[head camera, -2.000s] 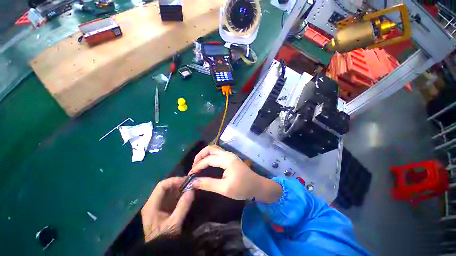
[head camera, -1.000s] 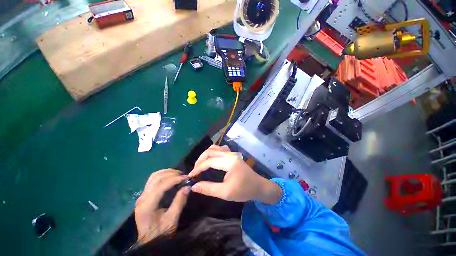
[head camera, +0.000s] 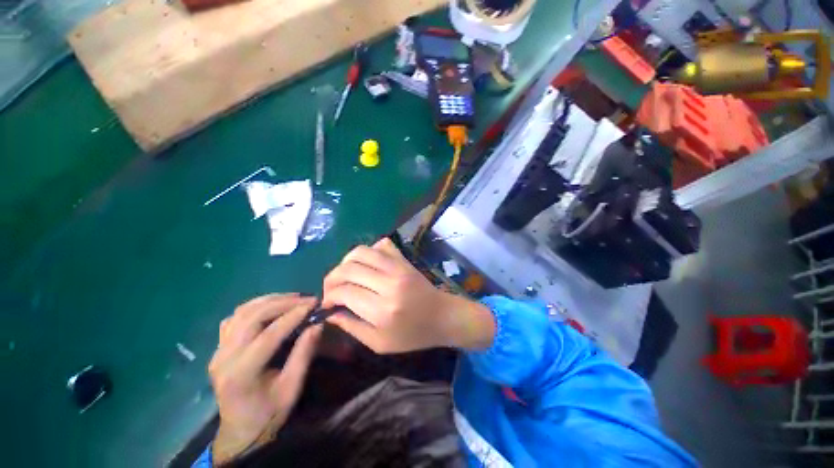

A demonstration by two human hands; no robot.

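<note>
A small black device body [head camera: 316, 316] is held between both hands, low in the middle of the view; the fingers cover most of it and its details are blurred. My left hand [head camera: 261, 366] grips it from the left with fingers and thumb. My right hand [head camera: 389, 302] grips it from the right, fingers bent over it. Both hands look bare, and the right sleeve is blue.
On the green bench lie a white cloth [head camera: 285, 212], clear plastic bag [head camera: 322, 218], hex key [head camera: 236, 186], tweezers [head camera: 320, 148], yellow knobs [head camera: 368, 154], screwdriver [head camera: 351, 80], keypad unit [head camera: 450, 87] and black housing [head camera: 89, 388]. The press fixture [head camera: 613, 215] stands right, a red stool [head camera: 759, 351] beyond.
The view has shifted, so bench items sit higher and further right. The hands with the device sit slightly further left, and the right fingers now cover more of it.
</note>
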